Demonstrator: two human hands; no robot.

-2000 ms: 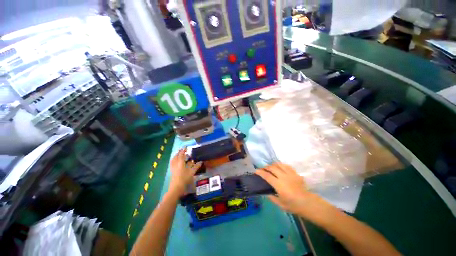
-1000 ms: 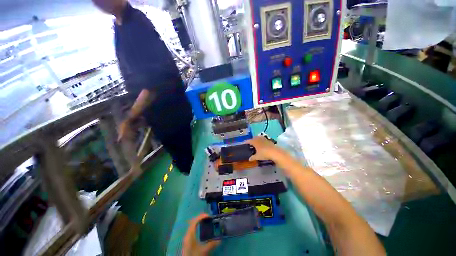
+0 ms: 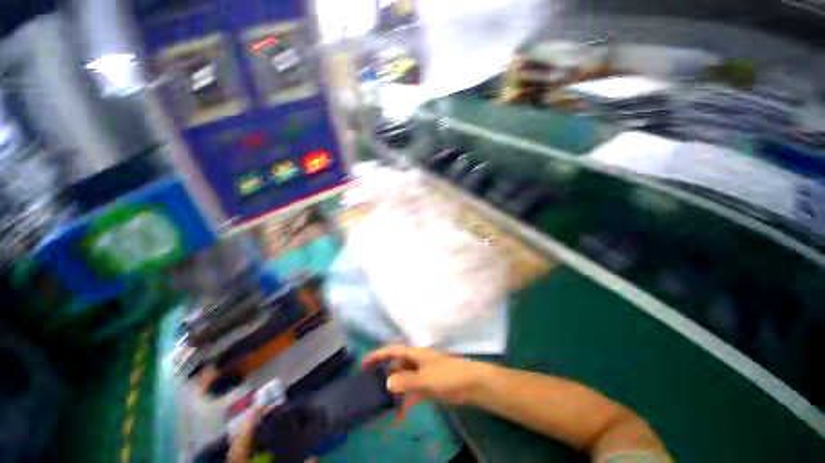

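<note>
The frame is blurred. My right hand [image 3: 423,374] grips the right end of a black phone-like housing [image 3: 348,402] in front of the press. My left hand [image 3: 242,443] is small, blurred and partly cut off by the bottom edge, at the left end of the dark housing; its grip cannot be made out. The fixture [image 3: 262,348], orange-brown with dark pieces, lies up and left of the housing. A dark part seems to lie in it, but blur hides the detail.
The control box [image 3: 271,136] and the blue press body with the round green sign [image 3: 136,240] stand at the left. Clear plastic film [image 3: 425,262] covers a brown board [image 3: 529,264]. Beyond it runs the green conveyor [image 3: 669,262] with dark workpieces. White sheets [image 3: 696,167] lie behind.
The view has swung right, towards the conveyor. My right hand has left the fixture and now grips the housing my left hand held in front. The person at the left is out of view.
</note>
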